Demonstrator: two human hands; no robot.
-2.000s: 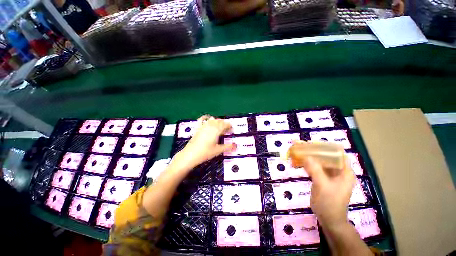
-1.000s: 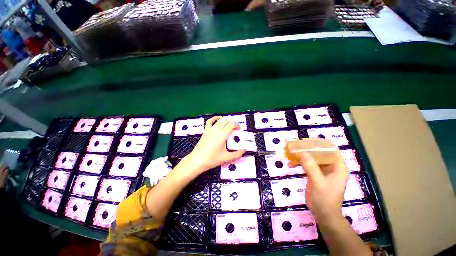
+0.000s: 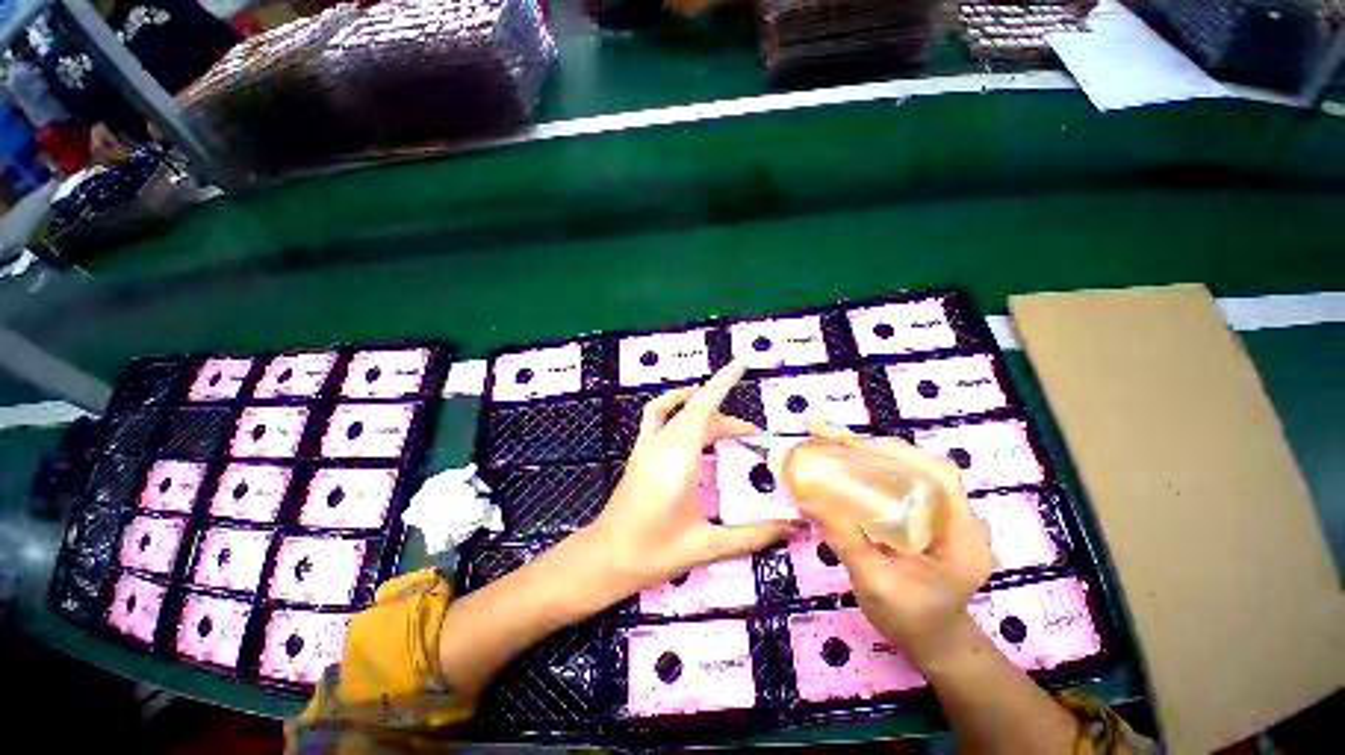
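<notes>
My left hand holds a pale pink-white flat piece with a dark round spot, its thumb and fingers at the edges, above the middle of the black tray. My right hand grips a translucent bottle with amber liquid. The bottle's nozzle end is at the held piece; whether it touches cannot be told. Other pink-white pieces lie in the tray's pockets, and several left-hand pockets hold none. My hands hide part of the tray's centre.
A second black tray with pieces lies at left. A crumpled white lump lies between the trays. A tan cardboard sheet lies at right. Tall tray stacks and a white sheet stand or lie across the green surface. People show at top left.
My left hand has moved right and down with a piece lifted from the tray. The bottle in my right hand has shifted left and down and tilted towards the piece. The view has shifted slightly.
</notes>
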